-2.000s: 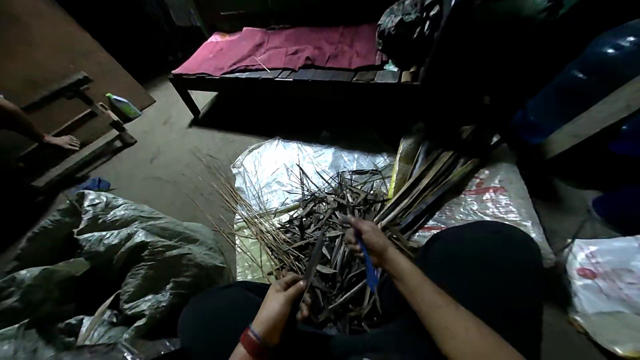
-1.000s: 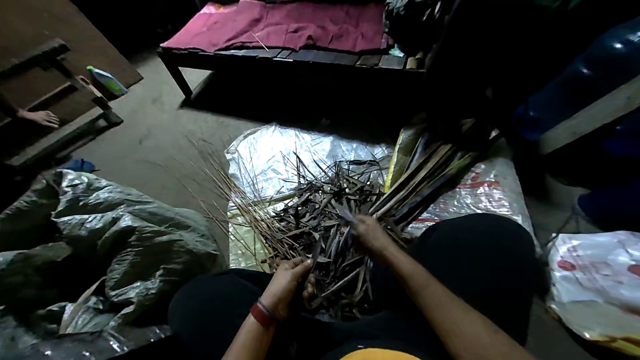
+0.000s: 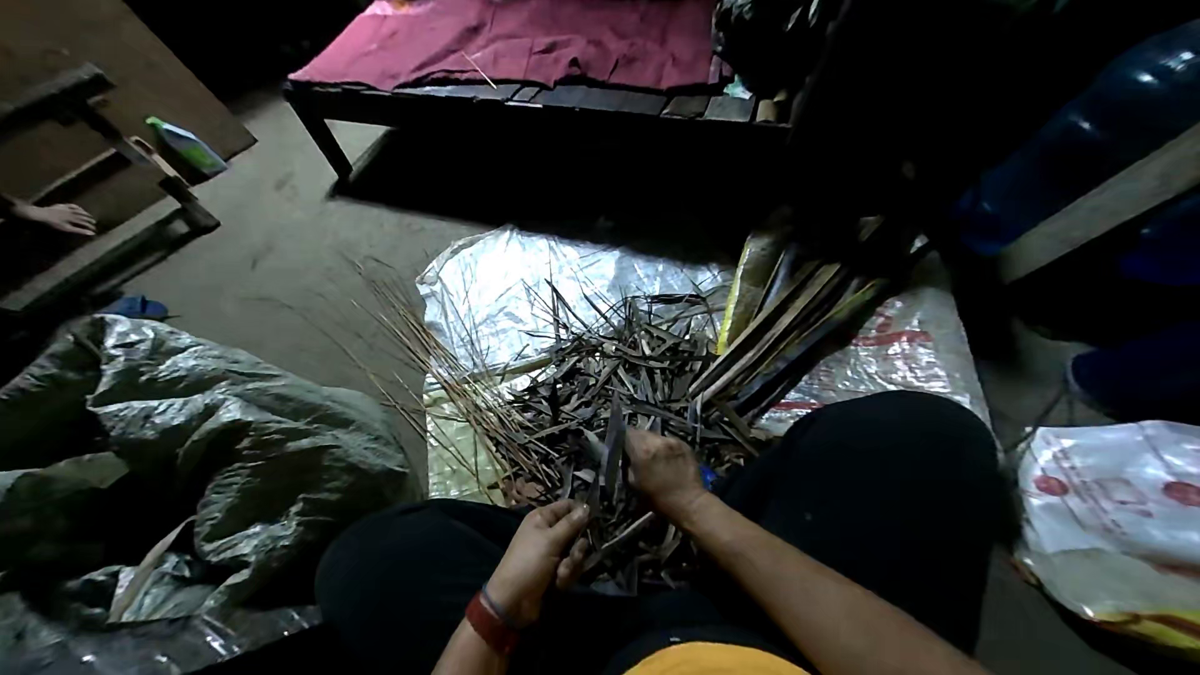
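My left hand [image 3: 539, 553], with a red band at the wrist, pinches the lower end of a dark leaf strip [image 3: 613, 445] between thumb and fingers. My right hand [image 3: 666, 473] is closed close beside the strip, a little higher and to the right; part of a blue-handled tool [image 3: 707, 477] shows beside it, its blade hidden. Below both hands lies a heap of dry leaf scraps [image 3: 619, 366]. Thin leaf ribs [image 3: 441, 375] lie at the heap's left, and long uncut leaves [image 3: 787, 323] lie at its right.
Woven plastic sacking [image 3: 506, 272] lies under the heap. A large crumpled sack [image 3: 234, 450] is at left, a printed white sack [image 3: 1116, 478] at right. A low wooden bench with a maroon cloth [image 3: 562, 42] stands ahead. Another person's hand [image 3: 67, 218] rests by a wooden frame at far left.
The blue-handled tool showed below my right hand two seconds ago; now only a bit of blue shows beside that hand. Both hands remain over the heap.
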